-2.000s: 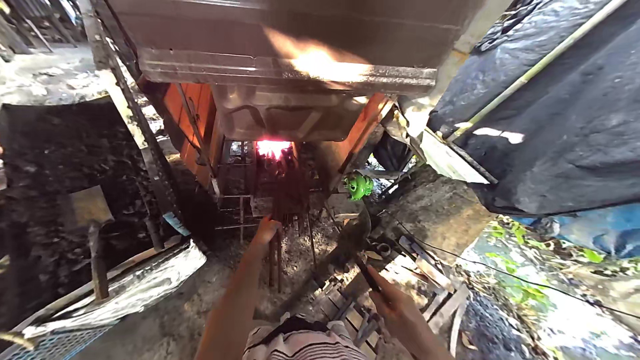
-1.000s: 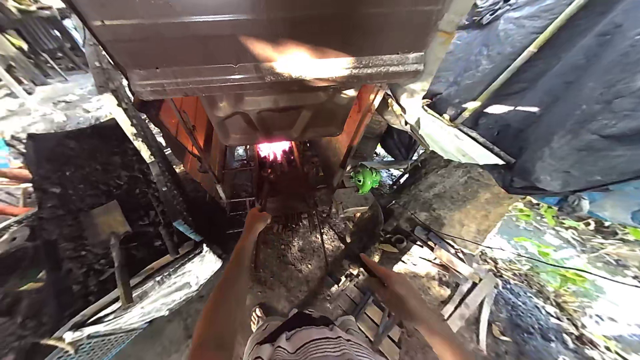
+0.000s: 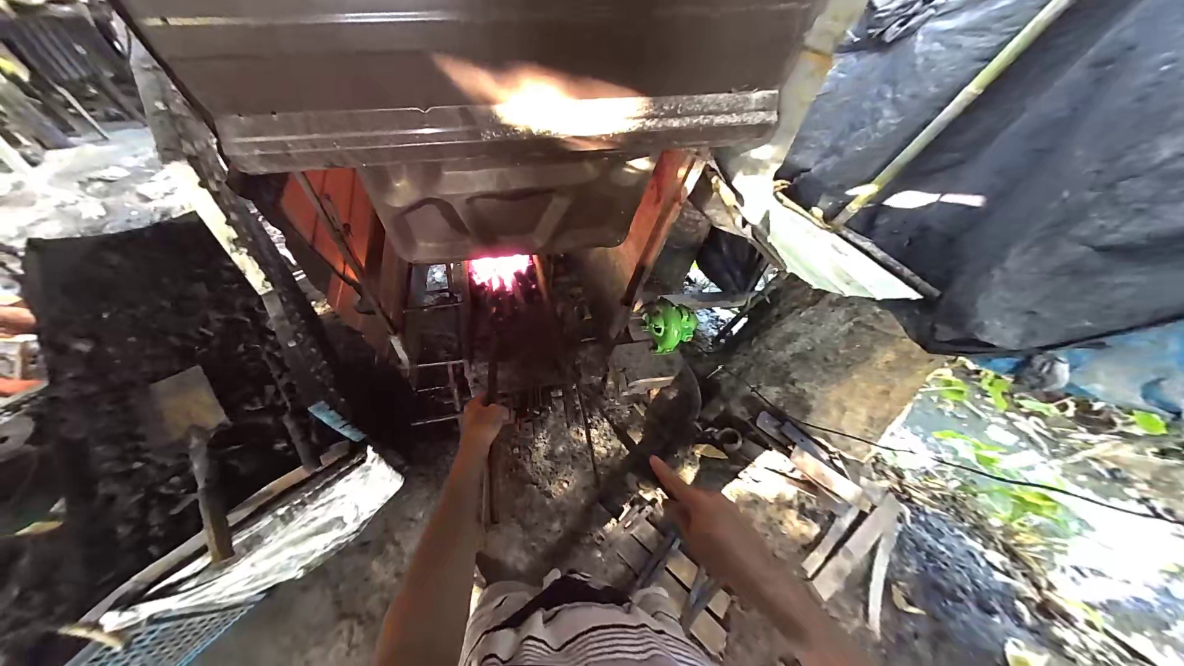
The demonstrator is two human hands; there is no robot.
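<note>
My left hand (image 3: 482, 418) is closed around the end of a thin dark rod that points into a glowing fire (image 3: 500, 271) under a metal hood. To its right, my right hand (image 3: 689, 499) is closed on a dark, slim handle; its index finger lies forward along it. Just beyond the fingers is a dark, broad, curved blade-like piece (image 3: 677, 407); whether it joins the handle cannot be told. A green object (image 3: 671, 325), perhaps a blower, stands right of the fire. The far end of the rod is lost in shadow and glare.
A large sheet-metal hood (image 3: 499, 65) hangs low over the fire. At left are a shovel (image 3: 190, 402) and a pale sheet (image 3: 305, 527). Wood pieces (image 3: 856, 546) lie at right, by a stone slab (image 3: 814, 361). A thin cable (image 3: 962, 472) crosses the right side; a dark tarp (image 3: 1045, 194) hangs above.
Since the oldest frame my right hand has moved forward and slightly left, nearer the green object. My left hand stays near the fire with only a slight shift.
</note>
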